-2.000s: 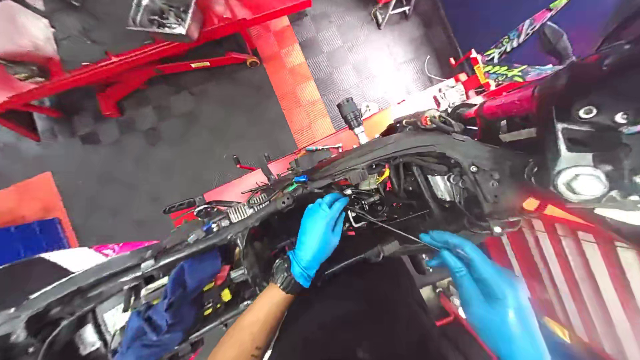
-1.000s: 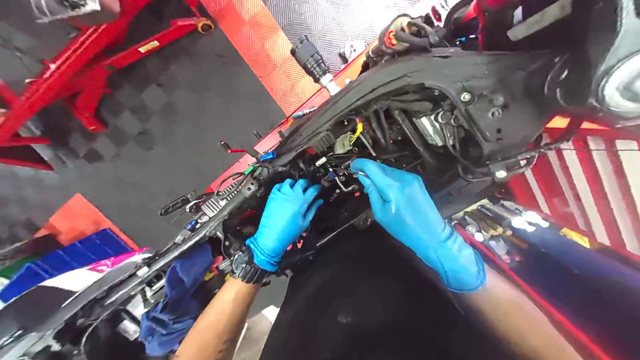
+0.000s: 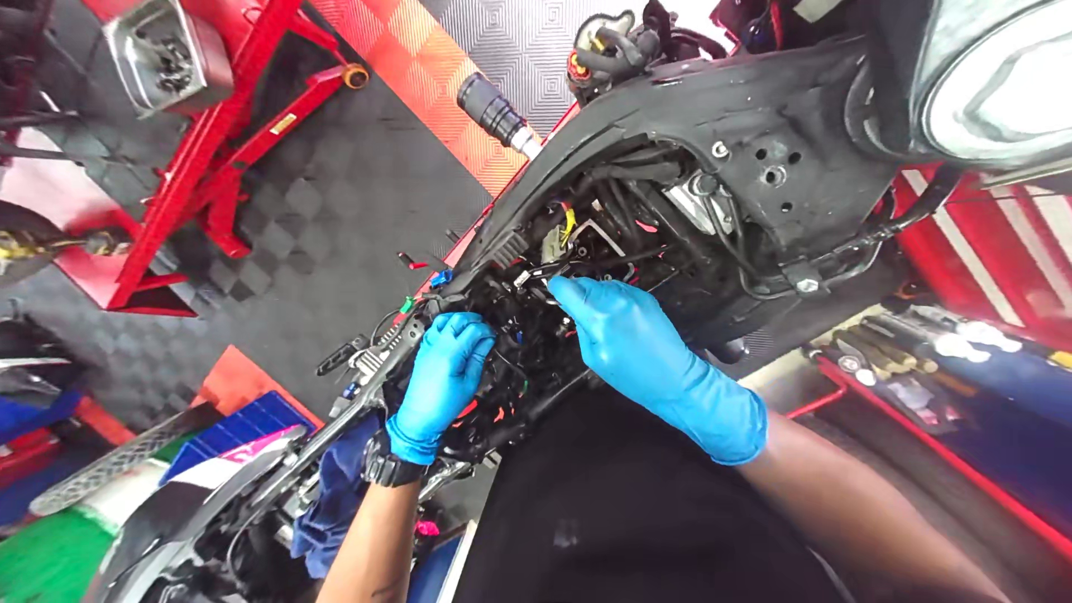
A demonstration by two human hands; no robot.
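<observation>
Both my hands wear blue gloves over a partly stripped motorcycle, whose black frame (image 3: 670, 100) curves across the view. My left hand (image 3: 448, 373) rests with curled fingers at the frame's near left part, beside dark wiring; whether it grips something is hidden. My right hand (image 3: 632, 343) is closed, thumb and forefinger together at the wiring in the frame's middle; what lies between the fingertips cannot be made out. Just beyond them are a yellow-sleeved wire (image 3: 569, 224) and a pale connector (image 3: 553, 244). A blue connector (image 3: 441, 278) and a green one (image 3: 408, 305) lie along the frame's far edge.
A blue cloth (image 3: 335, 494) hangs over the frame at lower left. A metal tray of small parts (image 3: 219, 84) sits on a red stand (image 3: 201, 151) at upper left. A black-gripped handlebar end (image 3: 490, 105) sticks out beyond the frame. Tools lie in an open drawer (image 3: 946, 444) at right.
My right hand has moved in from the right to the wiring; two seconds ago a thin rod ran from its fingers toward my left hand. My left hand has moved slightly away leftward. The view has shifted.
</observation>
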